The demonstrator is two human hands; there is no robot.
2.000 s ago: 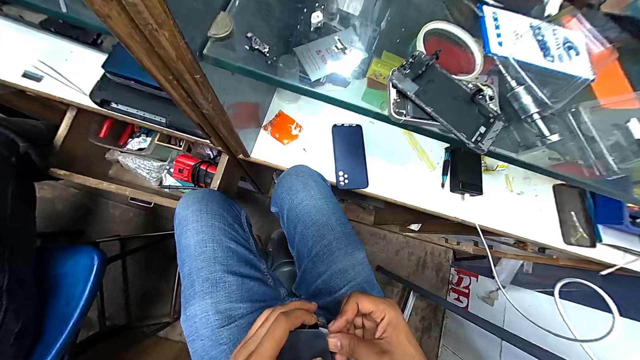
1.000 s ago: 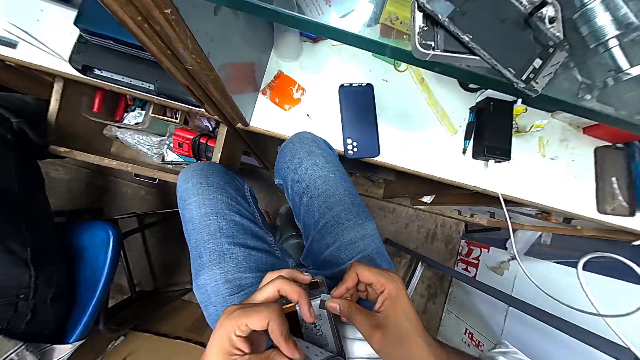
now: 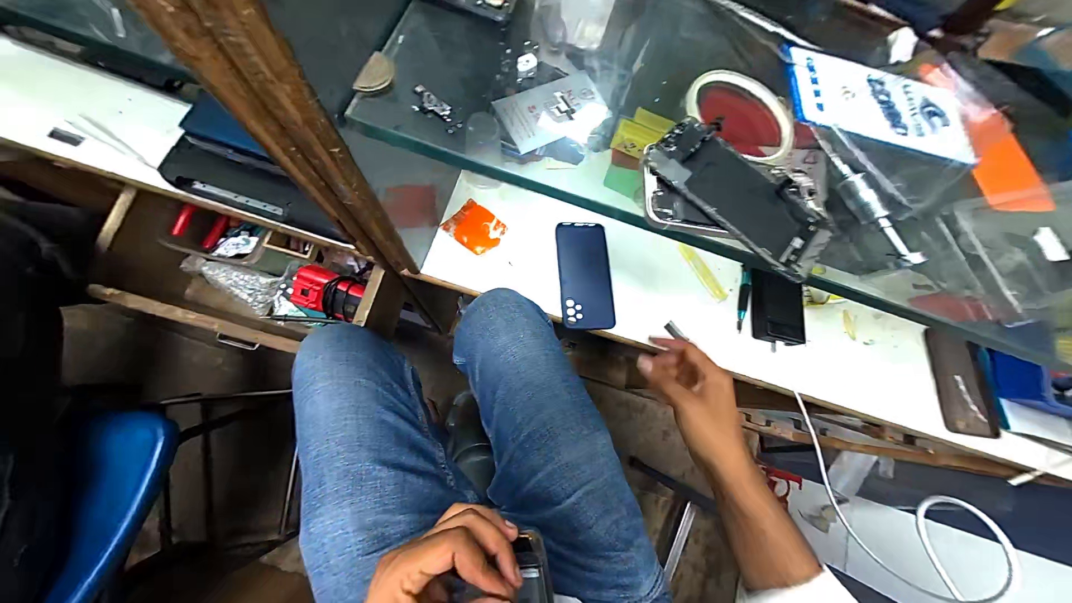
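Low in the view, my left hand (image 3: 456, 553) is closed around a phone-like device (image 3: 533, 574) over my lap; its fingers cover much of it. My right hand (image 3: 682, 368) reaches to the front edge of the white desk, its fingers partly curled and blurred. A small grey flat piece (image 3: 675, 331) is just beyond its fingertips; whether they touch it I cannot tell. To the left of that hand a dark blue phone case (image 3: 586, 276) lies on the desk, camera holes toward me. A black box-shaped charger (image 3: 777, 308) and a teal-and-black pen-like tool (image 3: 743, 297) lie to its right.
A glass shelf (image 3: 536, 180) above the desk bears an opened phone (image 3: 737, 197), a tape roll (image 3: 741, 113) and small parts. An orange wrapper (image 3: 475, 227) lies on the desk. At left are an open drawer (image 3: 193, 314) and a blue chair (image 3: 117, 477). A white cable (image 3: 825, 461) hangs at right.
My right hand has left the device over my lap and moved up and right to the desk edge. The small grey piece was not on the desk before. My left hand stays at the device.
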